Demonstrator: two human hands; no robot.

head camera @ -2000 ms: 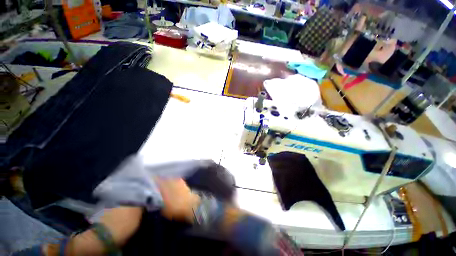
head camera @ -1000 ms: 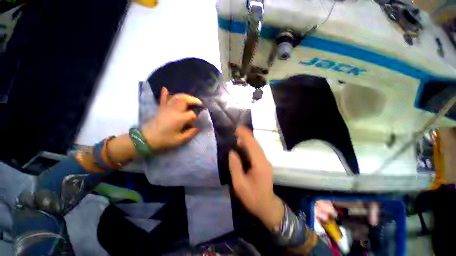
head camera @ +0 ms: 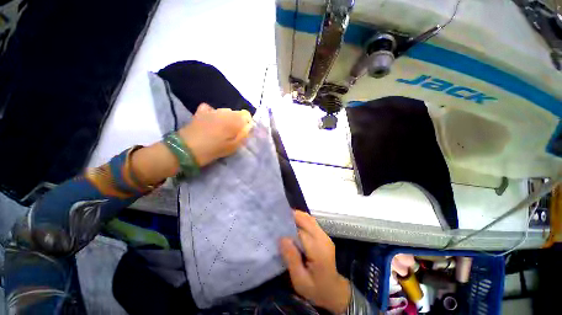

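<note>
A quilted panel (head camera: 234, 215) lies grey side up on the table front and hangs over the edge, with a black part (head camera: 200, 86) showing behind it. My left hand (head camera: 219, 132) grips the panel's upper edge, just left of the presser foot (head camera: 329, 117). My right hand (head camera: 317, 261) holds its lower right edge at the table's front, thumb on the grey side. The lamp glare hides the exact needle point. A small black panel (head camera: 397, 147) with a curved cut-out lies right of the needle, under the white machine arm (head camera: 474, 117).
A dark stack of cut pieces (head camera: 55, 80) lies at the left. Grey and black pieces (head camera: 101, 271) are on my lap. A blue basket (head camera: 493, 280) with thread spools (head camera: 410, 286) is below the table edge at the right.
The grey side now covers more of the panel's dark part, and the panel's lower end has swung right. My right hand has moved down to the table's front edge. The view has shifted slightly.
</note>
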